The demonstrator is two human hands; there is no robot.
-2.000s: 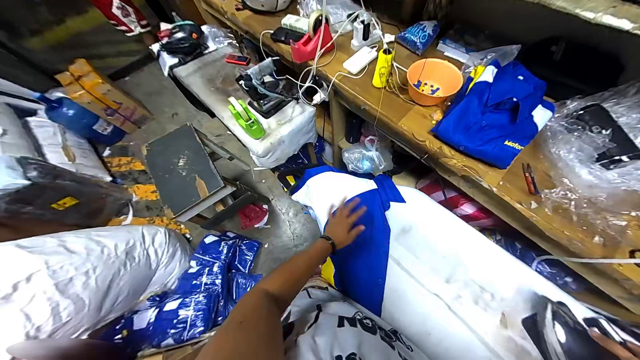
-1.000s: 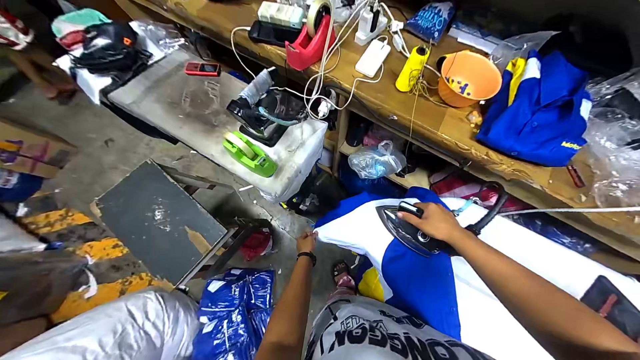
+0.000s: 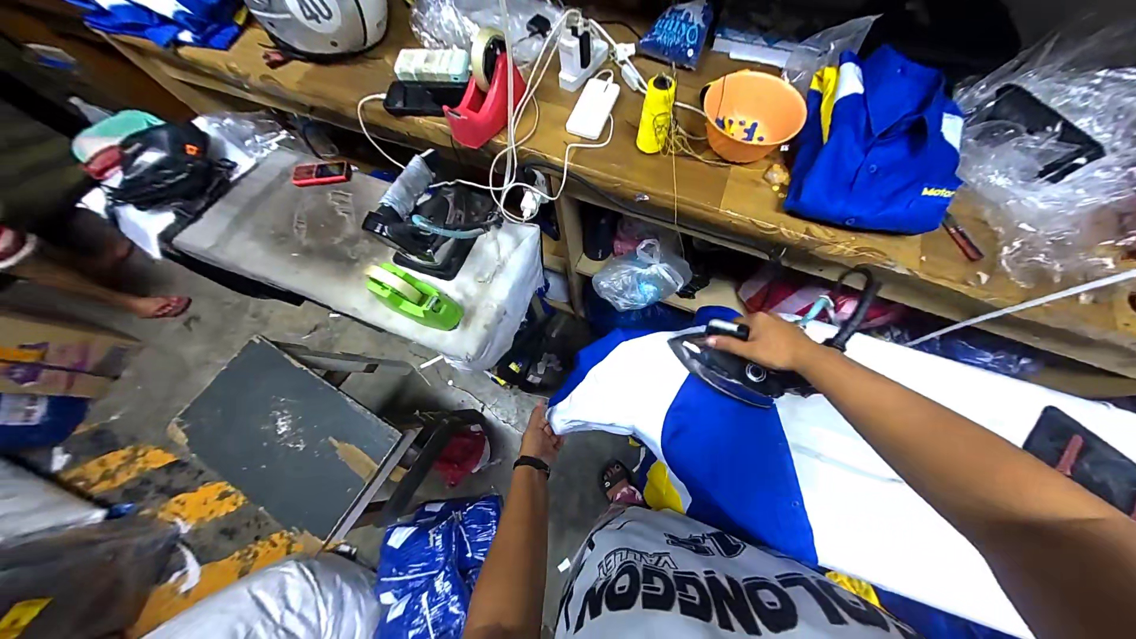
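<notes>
My right hand (image 3: 770, 342) is closed around the handle of a black electric iron (image 3: 732, 371), whose soleplate rests on a blue and white shirt (image 3: 732, 453). That shirt lies spread over a long white-covered ironing board (image 3: 887, 470), its yellow part hanging by my foot. My left hand (image 3: 540, 437) pinches the edge of the white sleeve at the board's left end. The iron's cord curves up behind my right wrist. A dark rest pad (image 3: 1087, 453) lies on the board at the right.
Beyond the board runs a wooden bench (image 3: 870, 244) with a folded blue shirt (image 3: 879, 146), an orange bowl (image 3: 754, 115) and cords. A second padded table (image 3: 328, 222) holds a green tape dispenser (image 3: 414, 295). A stool (image 3: 284, 430) and blue packages (image 3: 435, 568) stand left; another person's foot (image 3: 161, 306) shows.
Two seconds ago one hand lay flat on the shirt and the iron stood at the board's right. Now the iron is on the shirt in my right hand, and my left is at the sleeve edge.
</notes>
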